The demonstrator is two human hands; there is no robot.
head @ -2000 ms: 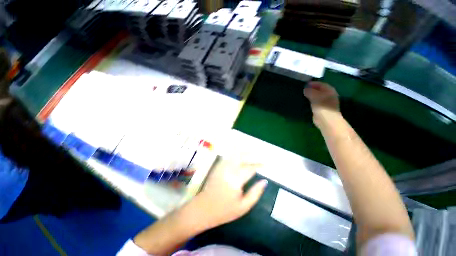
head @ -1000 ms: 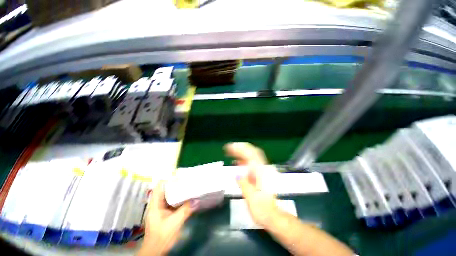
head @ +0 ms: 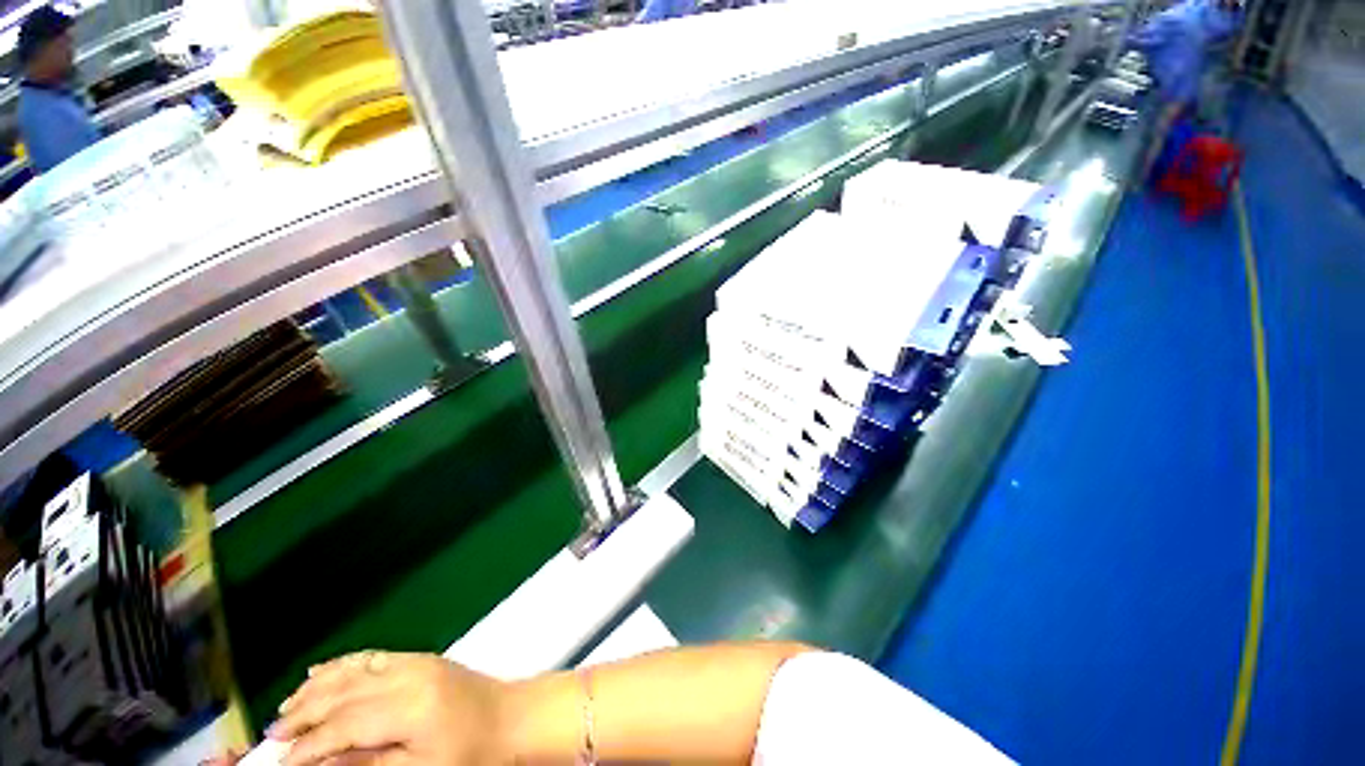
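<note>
My right hand [head: 392,711] is at the bottom left, palm down with fingers bent, its forearm crossing the bottom edge. A white edge shows under its fingertips; whether it grips this is hidden. My left hand is not clearly in view. Overlapping white retail cartons with blue ends [head: 816,337] stand in a leaning row on the green bench, beyond my right hand. A long white strip [head: 591,591] lies by the frame post, with a white sheet [head: 636,635] beside it, partly behind my forearm.
A metal frame post [head: 517,277] rises beside the belt [head: 449,486]. Dark inserts [head: 90,614] stand at lower left, flattened brown cardboard [head: 232,397] beyond. Yellow material [head: 333,90] lies on the upper shelf. A person [head: 1183,60] and red stool [head: 1201,175] are far right.
The view has swung right, bringing the carton row to the centre. The white carton my left hand held is out of clear view. My right hand now appears lower left.
</note>
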